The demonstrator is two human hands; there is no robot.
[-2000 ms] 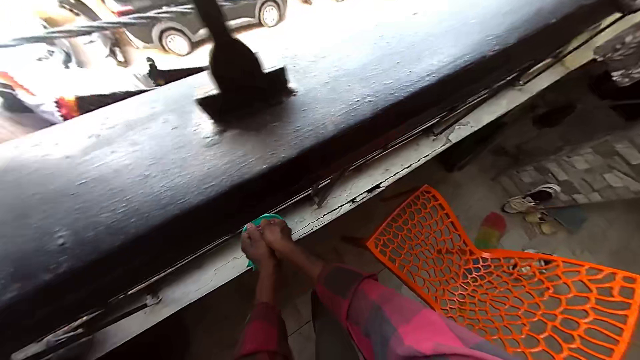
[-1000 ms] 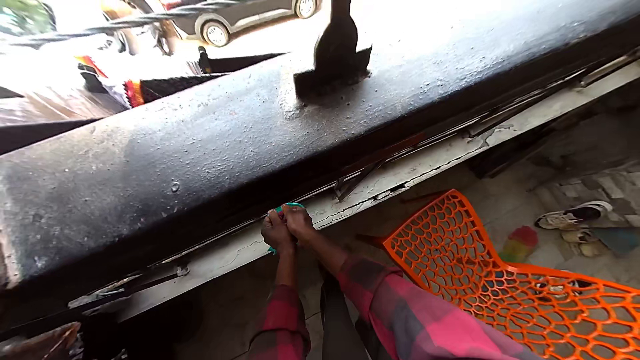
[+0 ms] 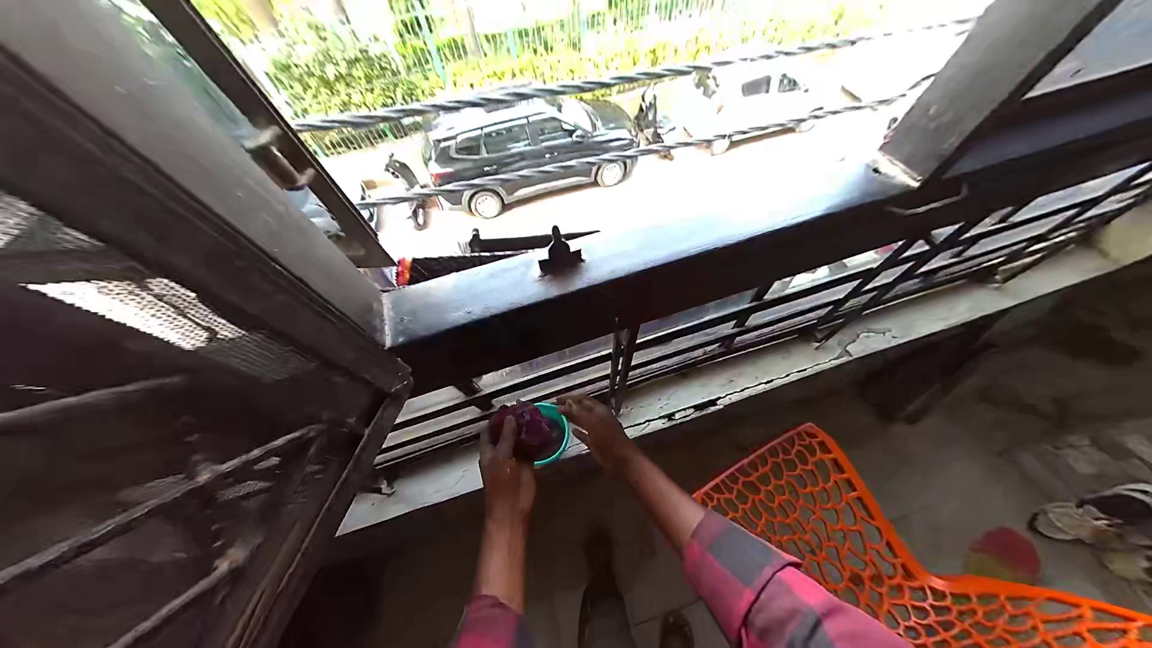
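My left hand [image 3: 506, 468] grips a crumpled dark red-purple cloth [image 3: 531, 432], bunched over a small green plastic container [image 3: 560, 443]. The container is at the white ledge [image 3: 738, 387] below the dark window frame. My right hand [image 3: 594, 427] is at the container's right side, its fingers at the rim; whether they hold it I cannot tell. Above my hands runs the wide dark metal sill [image 3: 684, 243] with a small latch piece [image 3: 559, 254] standing on it.
Dark horizontal bars [image 3: 702, 337] fill the space below the sill. An open window shutter with mesh [image 3: 180, 315] stands at the left. An orange perforated chair [image 3: 810, 504] is at my right, with shoes [image 3: 1093, 517] on the floor beyond. Outside, a black car [image 3: 526, 148] is parked.
My hands were together on something green at the ledge; now they are apart, and the dark red cloth and the container's rim show. The view has widened upward and left.
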